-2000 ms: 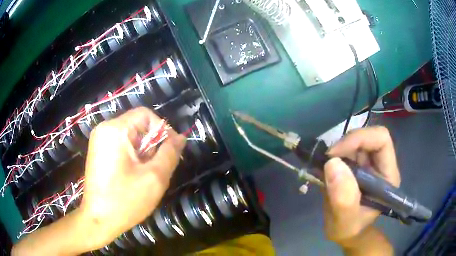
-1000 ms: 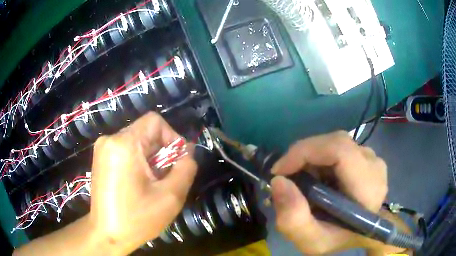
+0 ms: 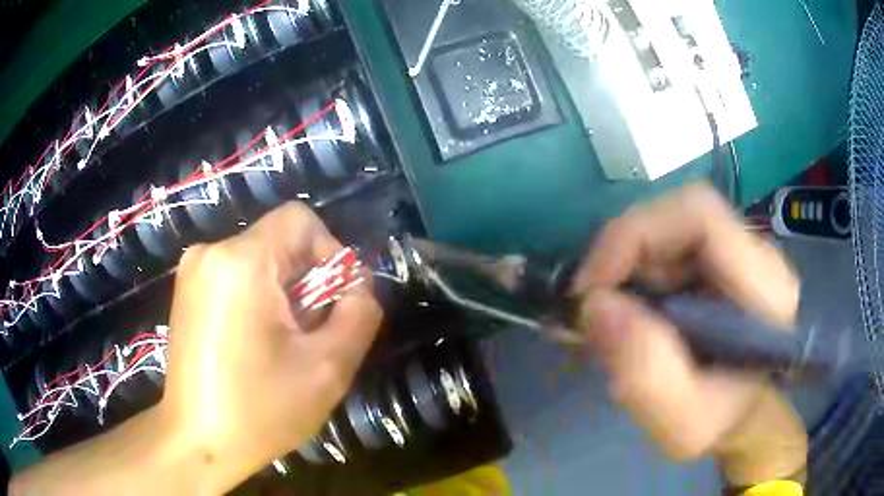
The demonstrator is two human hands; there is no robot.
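Note:
My left hand (image 3: pixel 276 339) is closed around a bunch of red and white lead wires (image 3: pixel 328 278) over the black holding tray (image 3: pixel 388 162). A white wire runs from the fingertips to the solder terminal (image 3: pixel 398 260) at the right end of the third row. My right hand (image 3: pixel 688 320), blurred by motion, holds the dark soldering iron (image 3: pixel 741 339). The iron's tip and the thin bent solder feed tube (image 3: pixel 475 302) point left at that terminal; whether they touch it cannot be told. Round black components (image 3: pixel 393 412) stand on edge in the front row, with bright terminals and no wires visible.
Finished rows with red and white wires lie at left and back. A square black dish (image 3: pixel 482 85) with silvery bits and a pale metal box (image 3: pixel 669 87) with a coiled wire holder stand on the green mat (image 3: pixel 504 208). A dark bottle (image 3: pixel 812 211) and mesh are at right.
Since two seconds ago my right hand brought the iron left to the terminal beside my left fingers. In the last second my right hand shifted right and up, the tip staying near the terminal.

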